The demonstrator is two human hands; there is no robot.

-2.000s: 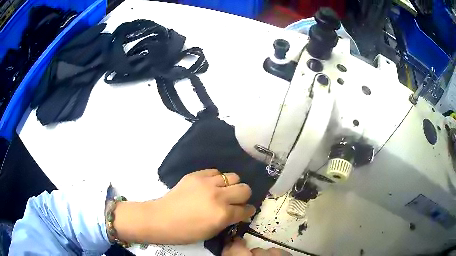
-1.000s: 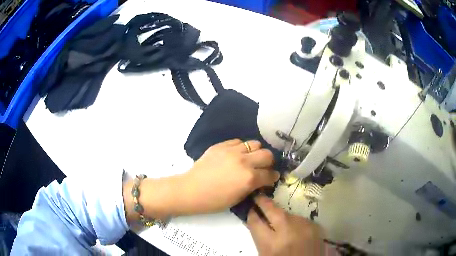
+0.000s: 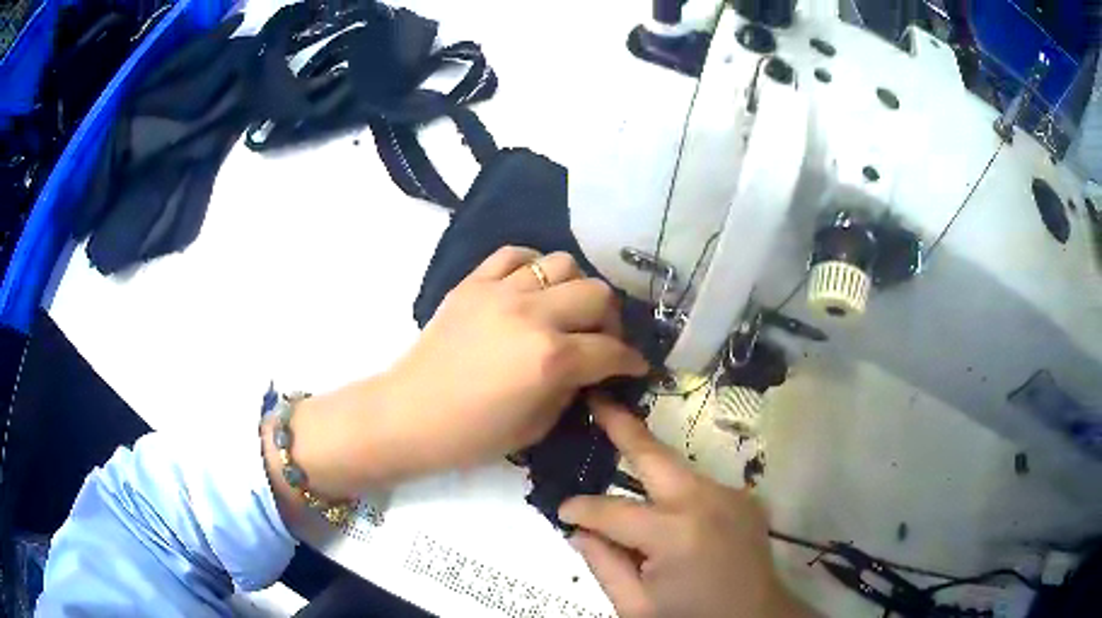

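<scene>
A black fabric panel (image 3: 502,211) lies on the white table left of the needle area. My left hand (image 3: 514,350), with a ring and a bead bracelet, presses flat on the panel, its fingertips close to the presser foot (image 3: 668,316). My right hand (image 3: 677,531) is at the lower middle, its index finger and thumb on a dark band (image 3: 574,465) with a pale line along it. The band's edge meets the panel under my fingers; the exact join is hidden.
The off-white sewing machine head (image 3: 773,205) fills the right. A pile of black looped bands (image 3: 338,73) and dark panels (image 3: 163,157) lie at the upper left, beside a blue bin (image 3: 91,151). A dark tool with a cord (image 3: 864,573) lies at the lower right.
The view has shifted. My right hand's fingers have spread over the band, whose pale line now shows. My left hand stays on the panel, its fingertips still near the presser foot.
</scene>
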